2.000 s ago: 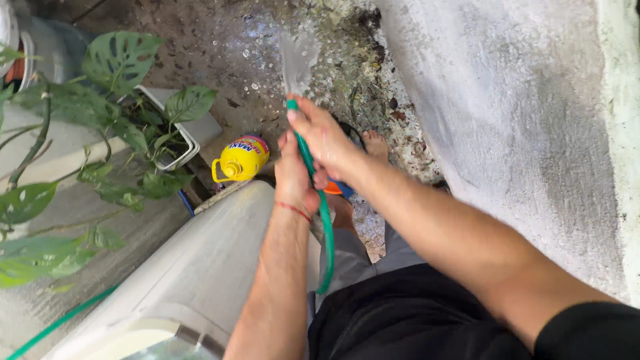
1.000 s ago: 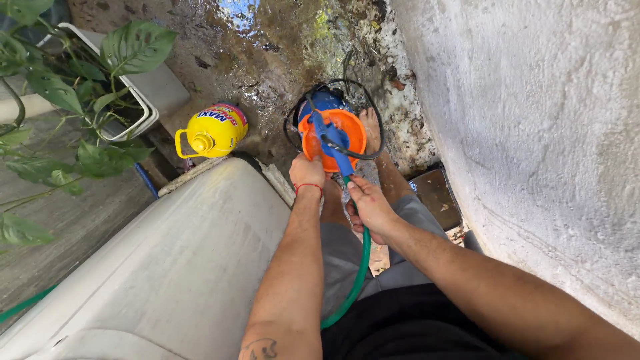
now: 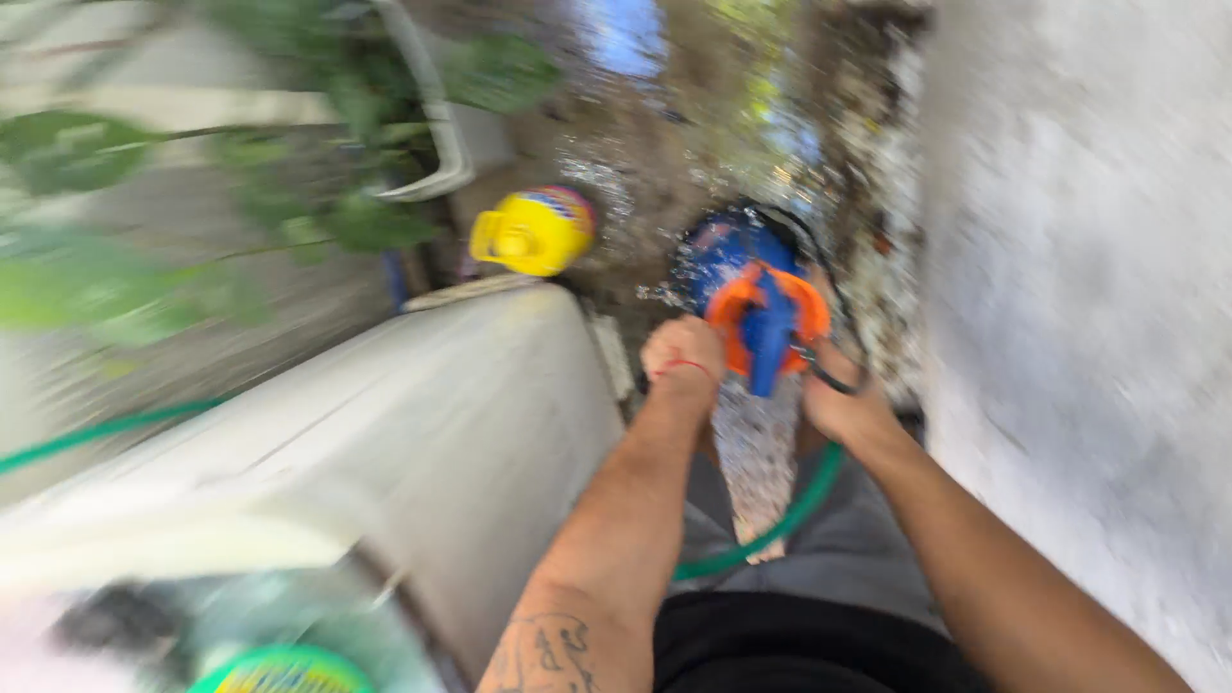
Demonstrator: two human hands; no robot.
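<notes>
An orange and blue plastic device (image 3: 768, 327) with a black cord sits low in front of me, above a blue rounded body (image 3: 736, 252). My left hand (image 3: 681, 348), with a red string on its wrist, is closed at the orange rim's left side; blur hides its exact grip. At the right side is my right hand (image 3: 847, 395), its fingers partly hidden, near the black cord and the green hose (image 3: 808, 500). Whether it holds the hose cannot be told. Water splashes around the blue body.
A yellow jug (image 3: 535, 231) stands on the wet ground to the left, beside a white planter (image 3: 452, 144) with leafy plants. A pale rounded appliance or tank (image 3: 462, 414) fills the lower left. A rough whitish wall (image 3: 1078, 289) rises on the right.
Two seconds ago both hands held the green hose as it sprayed water ahead. Now they are at either side of the orange and blue device, and the hose hangs in a curve below.
</notes>
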